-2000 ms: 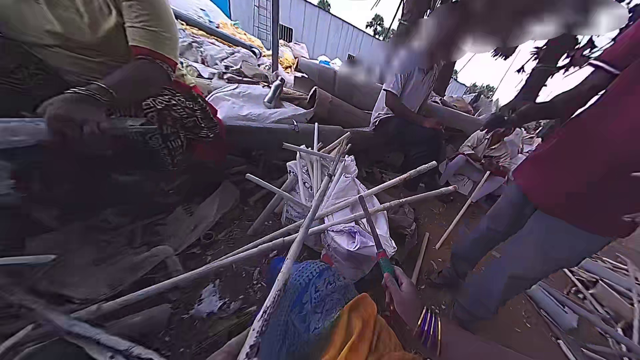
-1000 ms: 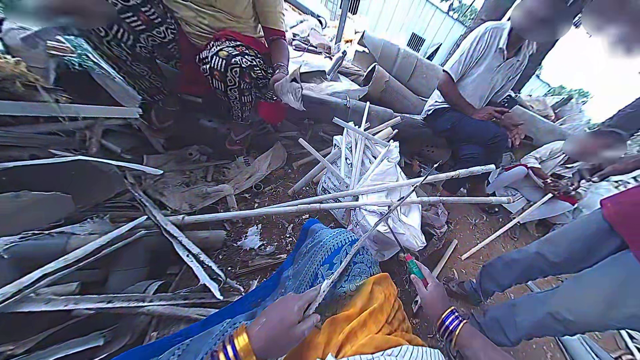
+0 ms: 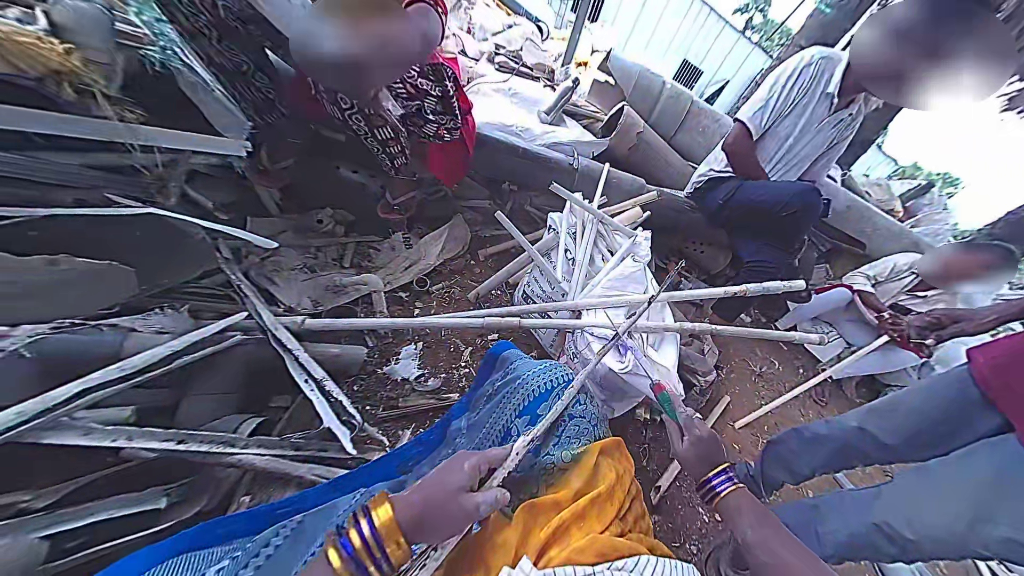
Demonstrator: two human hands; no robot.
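Observation:
My left hand (image 3: 460,492) grips a thin, rough stick or pipe (image 3: 552,412) that slants up and away across my lap. My right hand (image 3: 690,438) is closed on the red and green handle of a tool (image 3: 662,398); its thin shaft points up and left, near the stick. Whether the shaft touches the stick I cannot tell. Two long whitish pipes (image 3: 720,330) lie crosswise over a white sack (image 3: 620,360) just beyond my knees. Several shorter whitish pipes (image 3: 588,240) stand and lean on the sack.
Split pipe pieces (image 3: 296,352) and scrap lie to the left. A seated person (image 3: 784,160) is at the upper right, another person (image 3: 416,104) at the upper left. A person's jeans-clad legs (image 3: 896,472) are close on the right. Large grey pipes (image 3: 640,148) lie behind.
My left hand, not visible in the oldest frame, now grips the rough stick. The view has turned down and to the left.

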